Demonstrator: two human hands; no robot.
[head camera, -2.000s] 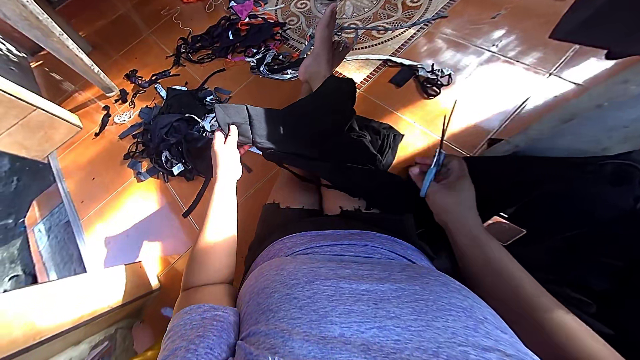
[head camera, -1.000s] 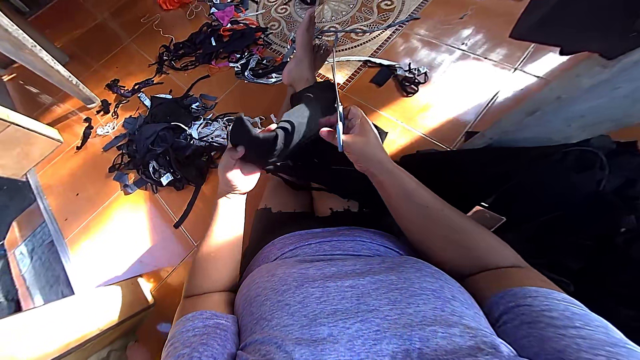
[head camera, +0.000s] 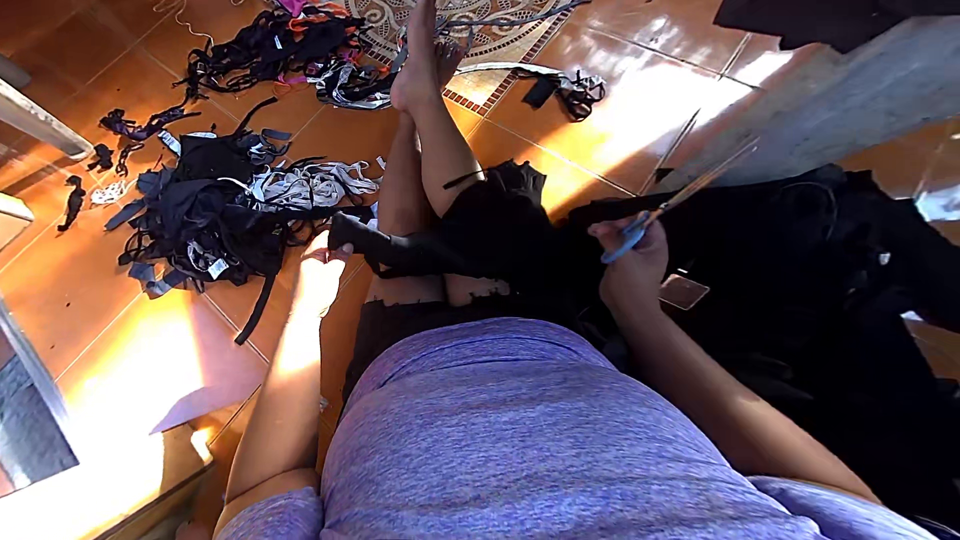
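Observation:
My left hand (head camera: 324, 259) pinches one end of a strip of black fabric (head camera: 405, 251), which stretches to the right over my thighs. My right hand (head camera: 634, 255) holds scissors (head camera: 667, 206) by their blue handles, the blades pointing up and to the right, away from the strip. Whether the blades are apart is hard to tell. A bunched piece of black cloth (head camera: 499, 217) lies over my legs. Right of me spreads a large heap of black fabric (head camera: 780, 330), with a small flat rectangular object (head camera: 684, 291) on it, close to my right wrist.
Left of my legs lies a pile of dark scraps (head camera: 202, 217) with white cords (head camera: 315, 184). Another tangle of straps (head camera: 277, 49) is farther forward, near the patterned floor inlay (head camera: 517, 22). A loose strap bundle (head camera: 577, 94) lies beyond my knees. Wooden furniture legs (head camera: 45, 116) stand at left.
My right hand with the scissors has moved right, away from the black fabric it was beside one second ago. My left hand keeps hold of black fabric.

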